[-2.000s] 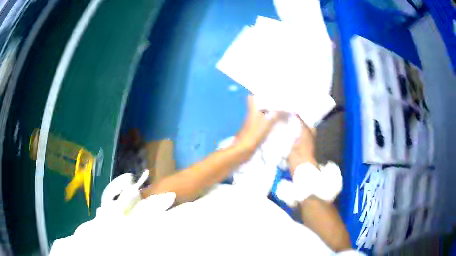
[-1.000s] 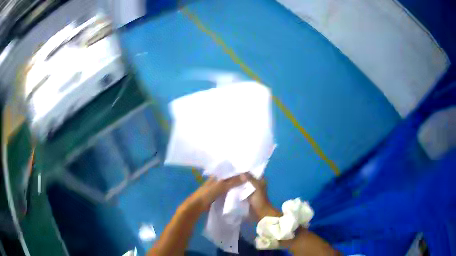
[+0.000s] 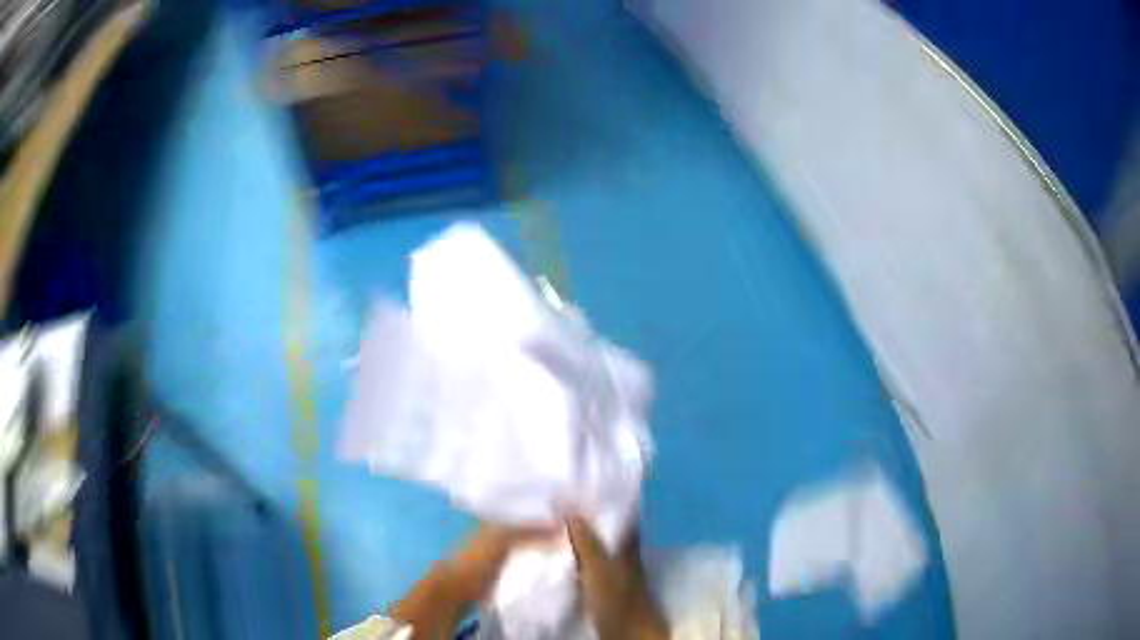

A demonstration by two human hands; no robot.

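A crumpled bundle of large white sheets (image 3: 513, 388) is held out in front of me above the blue floor. My left hand (image 3: 481, 556) grips its lower edge from the left. My right hand (image 3: 600, 563) grips it close beside, from the right. Both hands are blurred and the fingers are partly hidden by the paper. Part of the bundle hangs below and between the hands. Print on the sheets cannot be made out.
A white sheet (image 3: 848, 540) lies at the lower right on the blue floor (image 3: 713, 313). A blue crate or rack with brown contents (image 3: 394, 119) stands ahead. A pale grey wall or panel (image 3: 863, 225) curves along the right. White items (image 3: 48, 438) show at the left edge.
The view has swung from the green bench, across the floor, towards the blue crate. The bundle stays in both hands and has bunched up more. A loose white sheet now shows at the lower right.
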